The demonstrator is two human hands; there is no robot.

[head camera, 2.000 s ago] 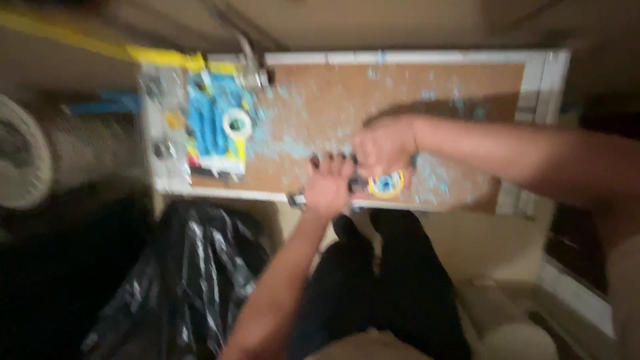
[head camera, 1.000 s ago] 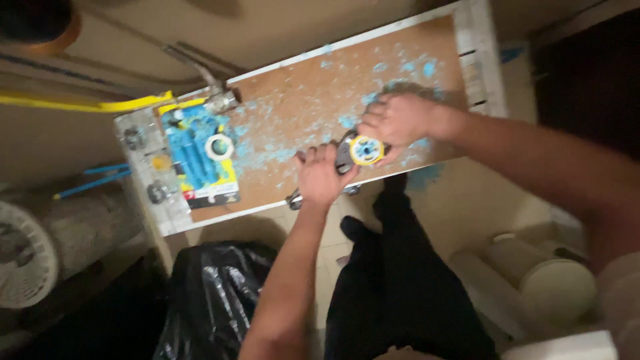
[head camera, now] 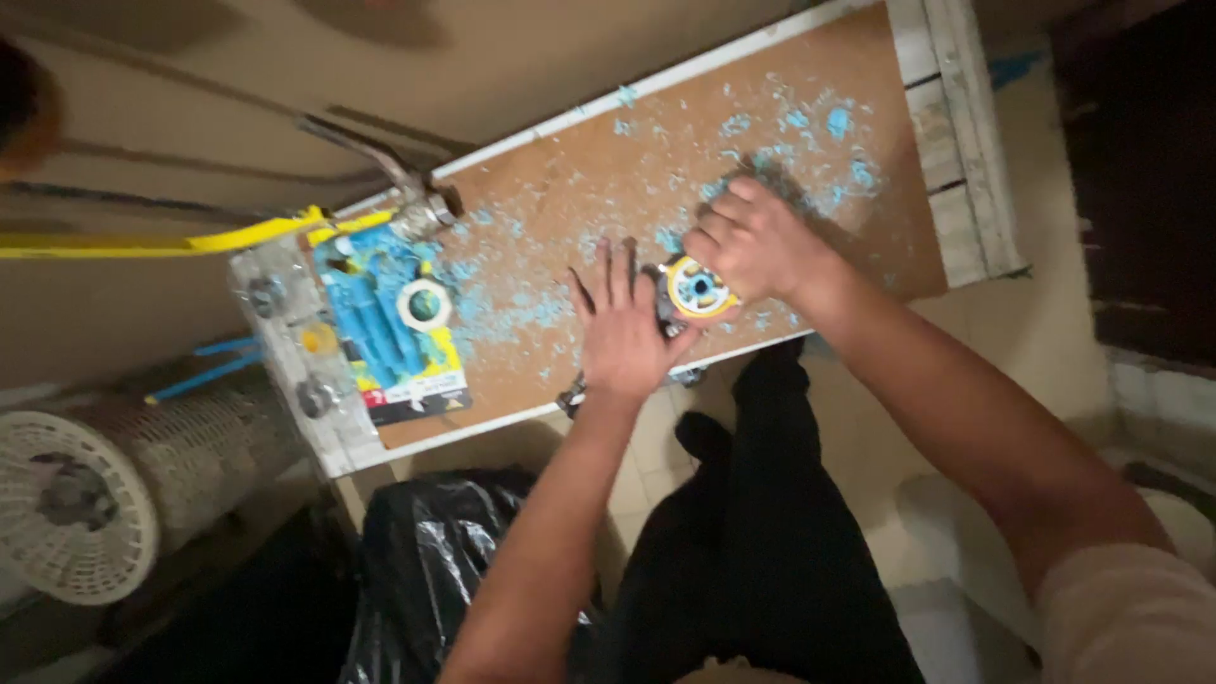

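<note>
A round yellow-and-white wheel-like part (head camera: 701,286) with a blue centre is near the board's front edge, with a dark part beside it. My right hand (head camera: 750,237) is closed at the wheel's upper right, its fingers curled; what lies inside the fist is hidden. My left hand (head camera: 627,332) lies palm down on the board, fingers spread, thumb and forefinger against the dark part. Blue shavings (head camera: 532,313) cover much of the brown board (head camera: 570,180). At the left, blue pieces (head camera: 370,318) and a white ring (head camera: 424,304) rest on a printed yellow card (head camera: 446,356).
A metal hammer-like tool (head camera: 418,204) lies at the board's upper left by a yellow strip (head camera: 237,237). A clamp-like metal part (head camera: 572,394) is at the front edge. Below are a black plastic bag (head camera: 446,541) and a white plastic basket (head camera: 142,503); my legs stand before the board.
The view has turned and shifted. My left hand's fingers have spread beside the wheel, and my right hand stays closed at it. The wheel shows more clearly than two seconds ago.
</note>
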